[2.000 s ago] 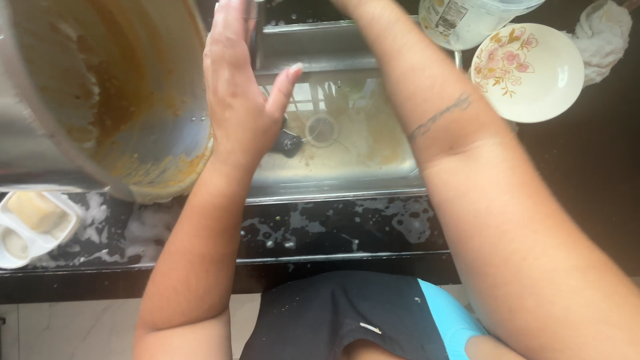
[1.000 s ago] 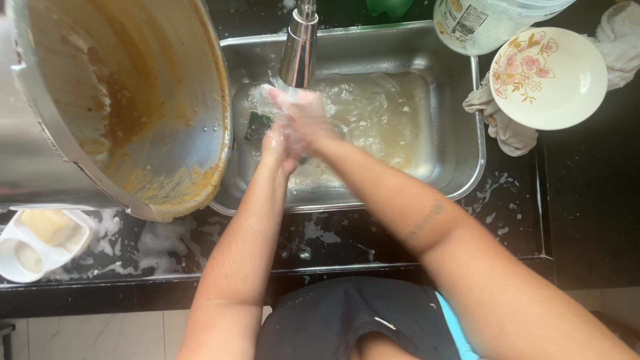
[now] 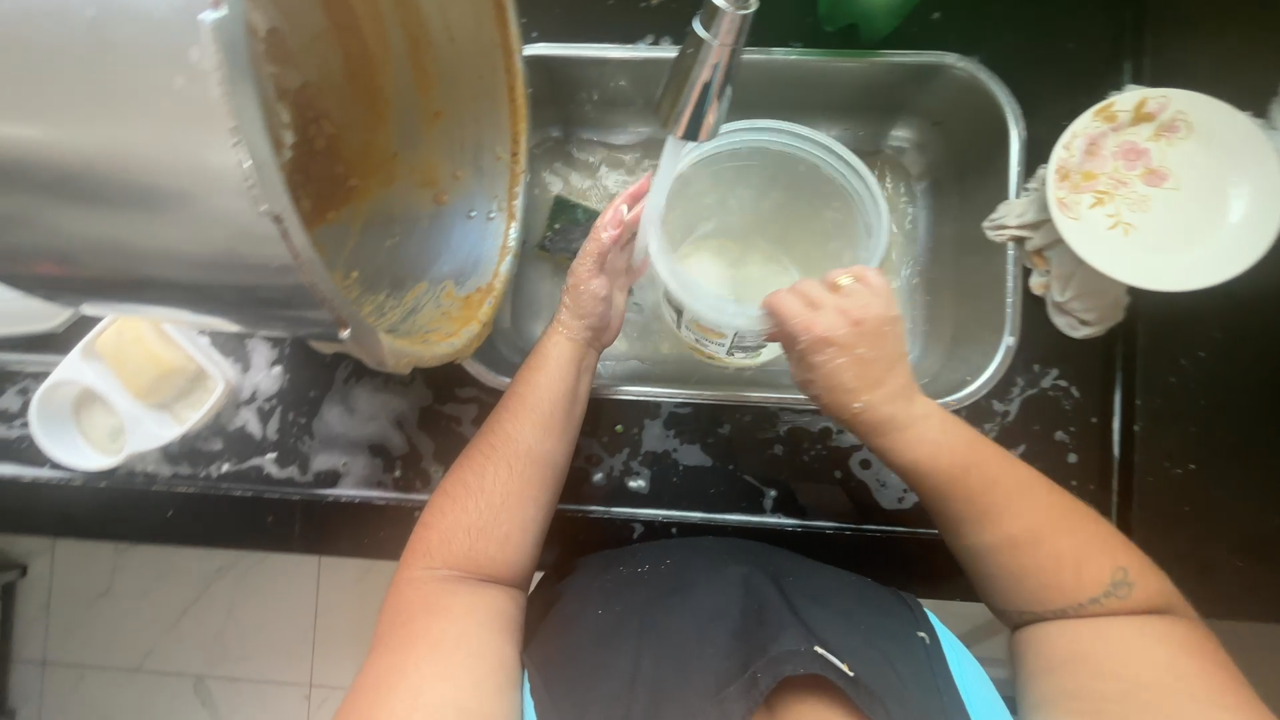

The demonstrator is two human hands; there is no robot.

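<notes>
A clear plastic tub [image 3: 745, 250] with a printed label is tilted over the steel sink [image 3: 960, 330], under the metal faucet [image 3: 708, 75], from which water runs at the tub's left rim. My right hand [image 3: 845, 340], wearing a ring, grips the tub's near right rim. My left hand [image 3: 605, 265] is wet and lies along the tub's left side, its palm toward the wall; whether it bears any of the weight is unclear. Just left of that hand a dark green scouring sponge [image 3: 570, 228] lies in the sink. Some cloudy liquid shows at the tub's bottom.
A large metal pot [image 3: 130, 170] with brown residue lies on its side at the left, its rim over the sink's edge. Near it stands a white soap holder [image 3: 75, 430]. At the right, a floral plate [image 3: 1200, 230] rests by a crumpled cloth [image 3: 1080, 295]. Suds wet the black counter [image 3: 640, 450].
The tub, beside the plate at the upper right one second ago, is now over the sink in my right hand. My hands were together under the faucet and are now apart, on either side of the tub.
</notes>
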